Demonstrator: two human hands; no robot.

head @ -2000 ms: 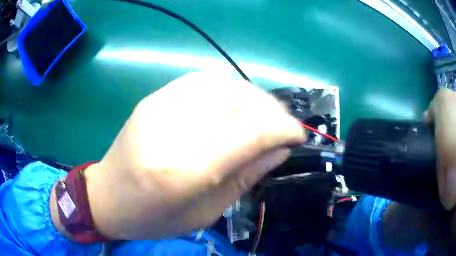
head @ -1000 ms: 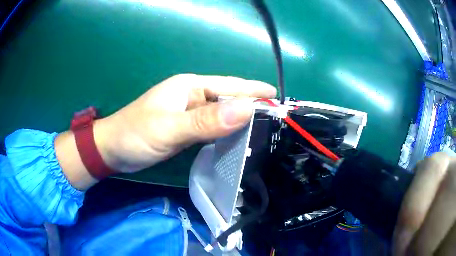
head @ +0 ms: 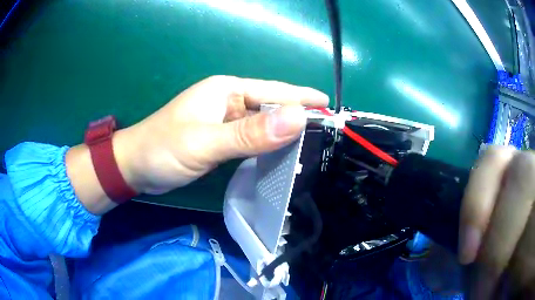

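Note:
A device with a white housing (head: 273, 176) and a black inside stands tilted at the bench's near edge, its dotted side panel (head: 276, 190) facing left. My left hand (head: 234, 126) grips the housing's upper left corner between thumb and fingers. My right hand (head: 498, 211), cut off by the right edge, is closed around a black electric screwdriver (head: 431, 190). Its bit points left into the black inside; the tip is hard to make out. A red lead (head: 369, 145) crosses the opening. A black cable (head: 336, 53) runs up from the housing's top edge.
The glossy green bench (head: 146, 64) spans the back, with a pale edge strip (head: 478, 32) at the right. Blue mesh and a metal frame (head: 516, 96) stand at the far right. My blue smock (head: 146, 263) lies below the bench edge.
Since the first frame, my left hand has moved from over the unit to its housing, and the unit is now tilted up. In the last second, hand and unit shifted slightly; the blue bin left view earlier.

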